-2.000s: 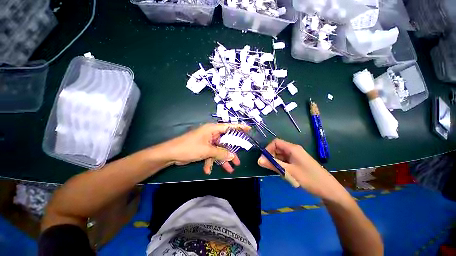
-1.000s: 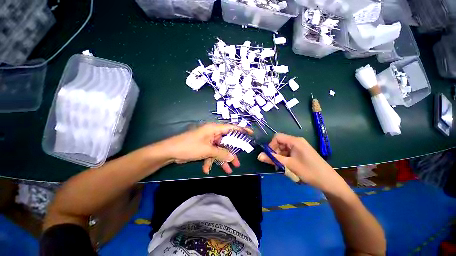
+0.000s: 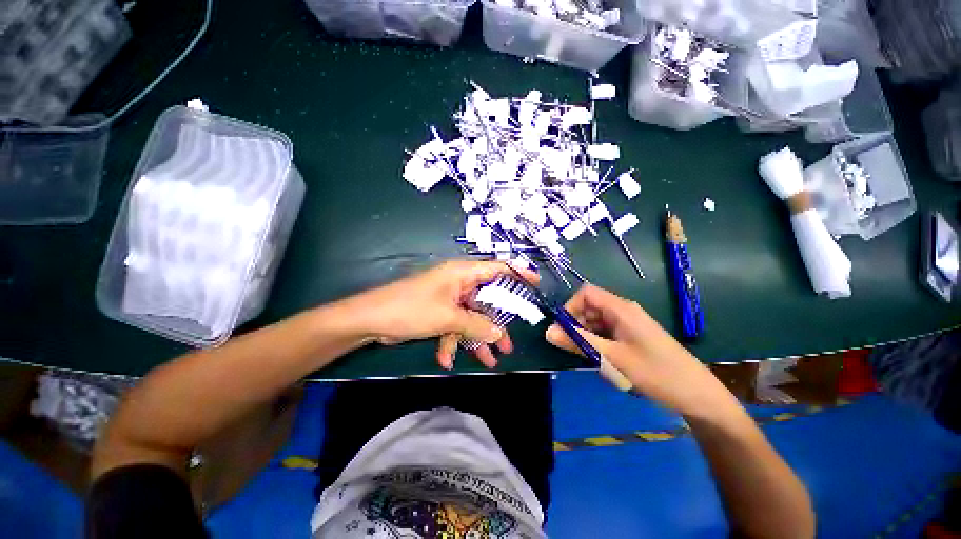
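My left hand holds a batch of white-headed parts, fanned side by side like a comb, near the bench's front edge. My right hand holds the small pliers, with blue handles and a tan patch. Their dark jaws point at the held batch; whether they touch a part is hard to tell. A loose pile of white-headed parts with thin stems lies just behind my hands. A blue pen-shaped tool with a tan tip lies right of my right hand.
A clear packing box with white contents stands at left. Clear parts tubs line the back. A rolled white bundle and a small open tub are at right. The dark green bench has a curved front edge.
The pliers have shifted slightly relative to the batch and remain in my right hand. My left hand keeps its hold. The whole view has shifted a little.
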